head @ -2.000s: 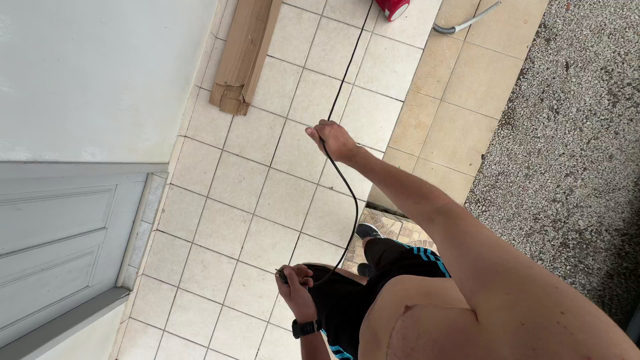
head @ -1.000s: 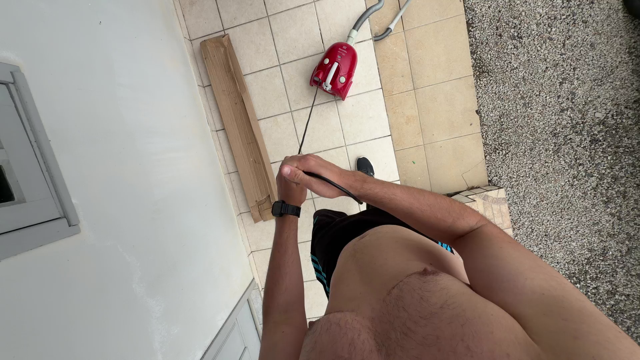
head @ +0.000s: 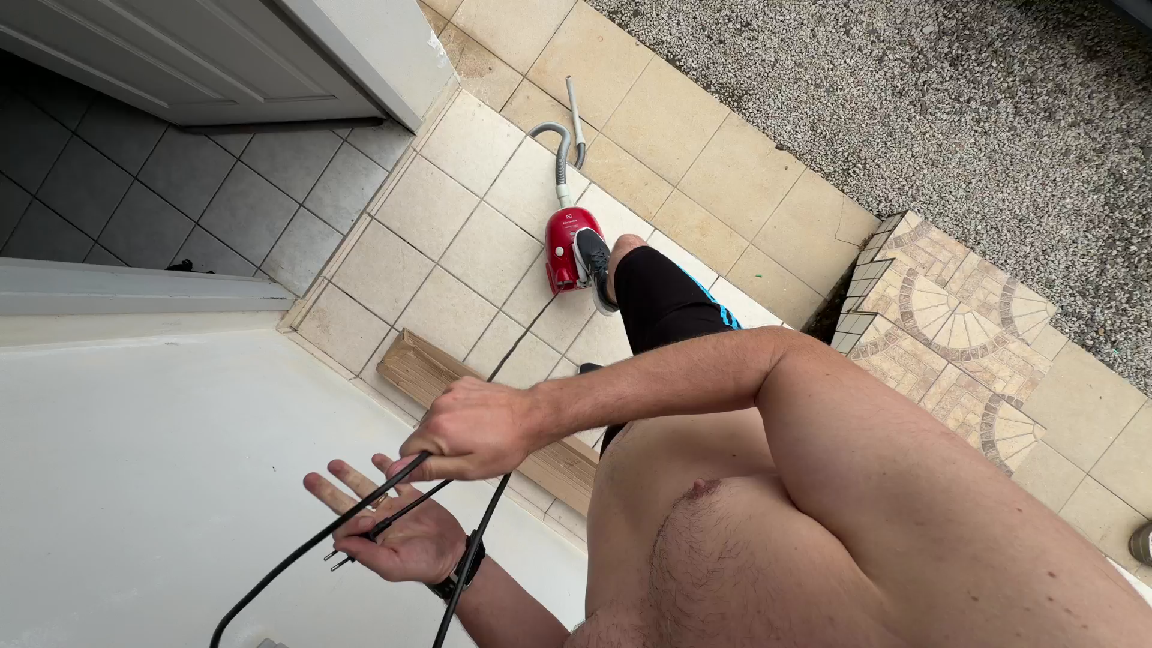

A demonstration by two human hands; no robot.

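My right hand [head: 472, 427] is closed around the black power cord [head: 315, 540], which hangs below it in a long loop. Under it my left hand [head: 405, 535], with a watch on the wrist, is palm up, fingers spread, the two-pin plug [head: 371, 535] between thumb and palm. From my hands the cord runs up to the red canister vacuum cleaner [head: 569, 236] on the floor tiles. A dark sneaker [head: 594, 261] on my foot overlaps the vacuum's right side; whether it presses on it I cannot tell. The grey hose [head: 560, 157] curves from the vacuum's front.
A long flattened cardboard piece [head: 549, 468] lies along the white wall [head: 162, 450], partly behind my arm. An open doorway with a grey door [head: 234, 54] stands at upper left. Patterned tiled steps [head: 954, 333] and gravel [head: 882, 99] lie at right. Part of a shoe [head: 1141, 544] shows at the right edge.
My left hand has opened its fingers, showing the plug. The sneaker, apart from the vacuum a second ago, now overlaps it. The view has turned, bringing the doorway in.
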